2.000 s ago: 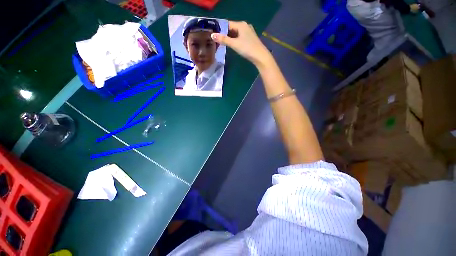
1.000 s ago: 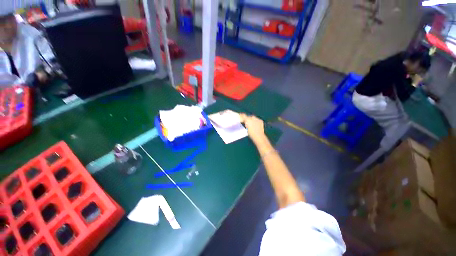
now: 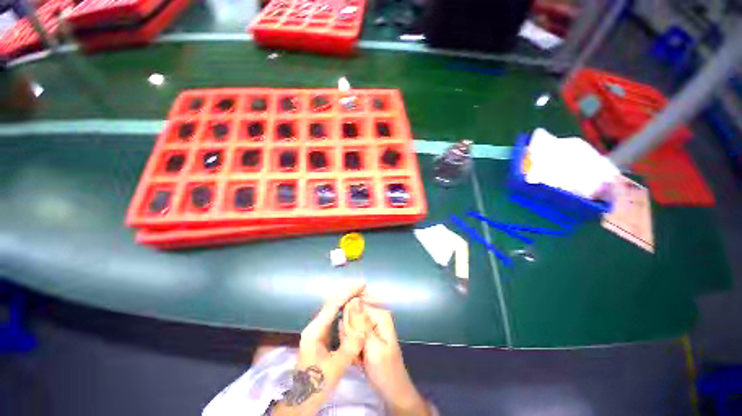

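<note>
My left hand (image 3: 327,327), with a tattooed forearm, and my right hand (image 3: 378,329) are pressed together above the near edge of the green bench (image 3: 203,280). Their fingers meet; blur and overlap hide whether anything is between them. Just beyond them a small yellow pot or lid (image 3: 352,245) touches a small white block (image 3: 338,257). Farther back lies a large red pocket tray (image 3: 268,180), stacked on another, with dark units in its pockets. A white folded cloth (image 3: 435,243) and a pale strip (image 3: 461,262) lie to the right of the pot.
A clear bottle (image 3: 452,165) stands right of the tray. A blue bin (image 3: 543,195) heaped with white wipes, loose blue sticks (image 3: 488,240) and a pale card (image 3: 633,213) lie farther right. Another red tray (image 3: 309,26) is across the bench. A red crate (image 3: 626,110) and upright are at far right.
The view has swung left. My right hand has let go of the card by the blue bin and come back to the near bench edge. My left hand has come into view against it.
</note>
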